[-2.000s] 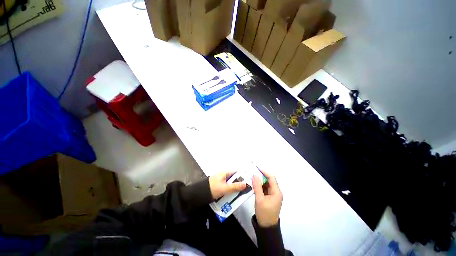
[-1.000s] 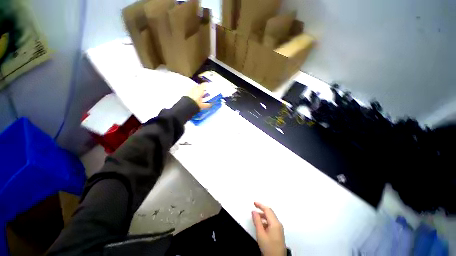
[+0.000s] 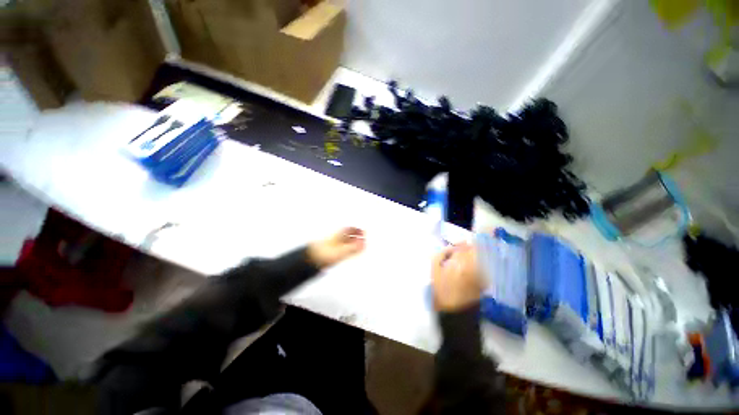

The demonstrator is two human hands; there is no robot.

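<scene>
My left hand (image 3: 334, 248) is over the middle of the bench, fingers curled and blurred; I cannot tell if it holds anything. My right hand (image 3: 458, 277) is at the left end of the row of blue-and-white box blanks (image 3: 559, 275). A narrow blue-and-white box blank (image 3: 437, 204) stands up from its fingers, blurred, and looks gripped. A stack of blue-and-white retail boxes (image 3: 182, 154) lies on the left part of the bench, a dark cable picture on its top face.
A black cable heap (image 3: 486, 150) lies along the wall. Brown cartons (image 3: 251, 49) stand at the back left, with a small black rectangle (image 3: 341, 100) beside them. A grey cylinder with light-blue rims (image 3: 644, 208) is at the far right. A red stool (image 3: 77, 267) is at lower left.
The view has turned right, showing the blanks' row. My left hand has left the box stack and come back to mid-bench. My right hand has moved to the blanks and has one in its fingers.
</scene>
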